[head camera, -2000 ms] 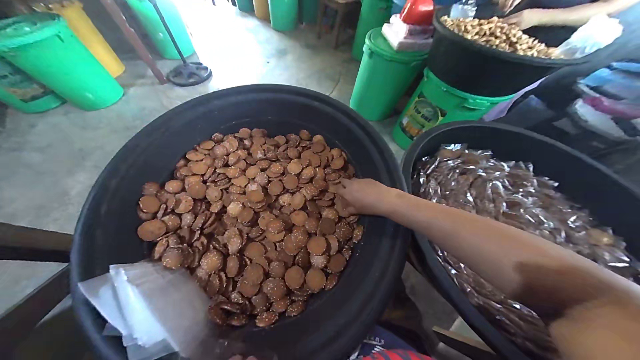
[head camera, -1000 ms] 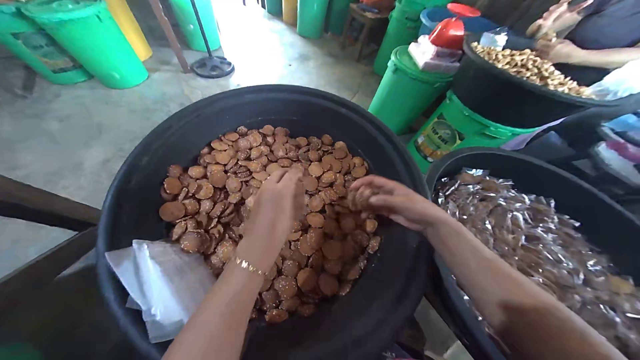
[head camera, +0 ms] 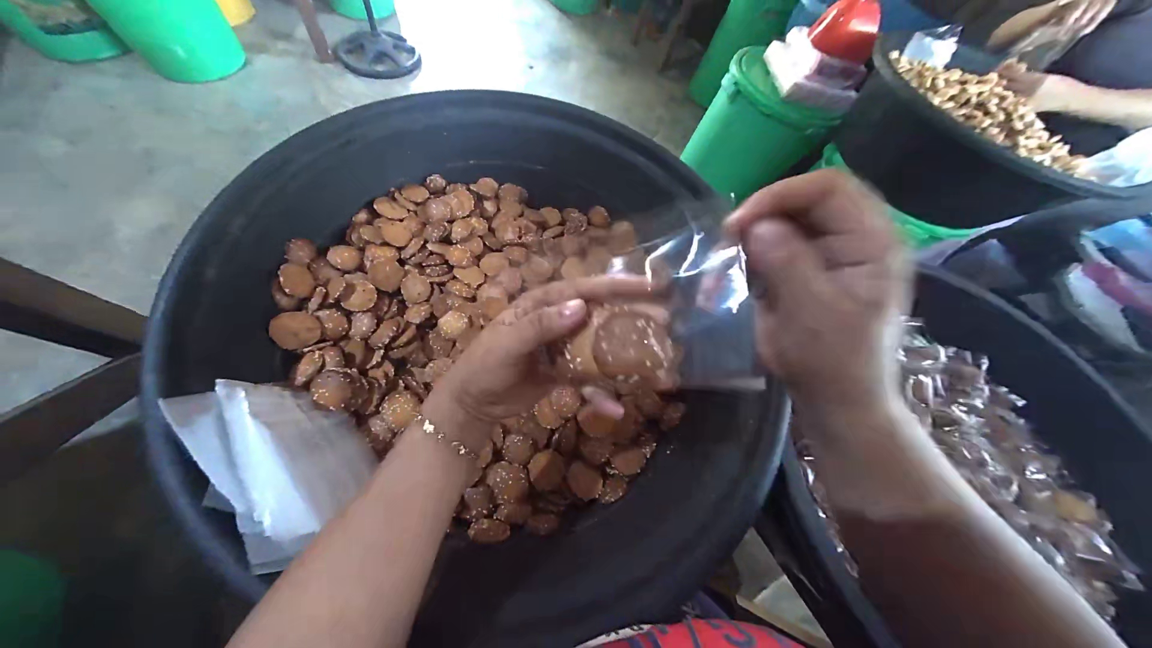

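Observation:
Above a large black plastic tub (head camera: 297,144) of round brown sesame cookies (head camera: 414,288), my left hand (head camera: 540,351), with a bracelet on its wrist, grips a clear plastic bag (head camera: 711,315) around the cookies inside it. My right hand (head camera: 819,279), slightly blurred, pinches the bag's other end, which holds no cookies. The bag lies sideways between both hands. A stack of flat clear bags (head camera: 279,459) rests on the cookies and the tub's wall at the lower left.
At the right stands a second black tub (head camera: 1008,315) with filled, closed packets (head camera: 990,450). Behind it, a person's hands (head camera: 1044,85) are over a tub of light brown pieces (head camera: 981,108). A lidded green bucket (head camera: 756,126) carries a red object (head camera: 846,29). A wooden bar (head camera: 63,306) is at left.
One second ago both my hands were down at the cookies; now they are raised with a bag of cookies between them. The view has moved closer to the tub.

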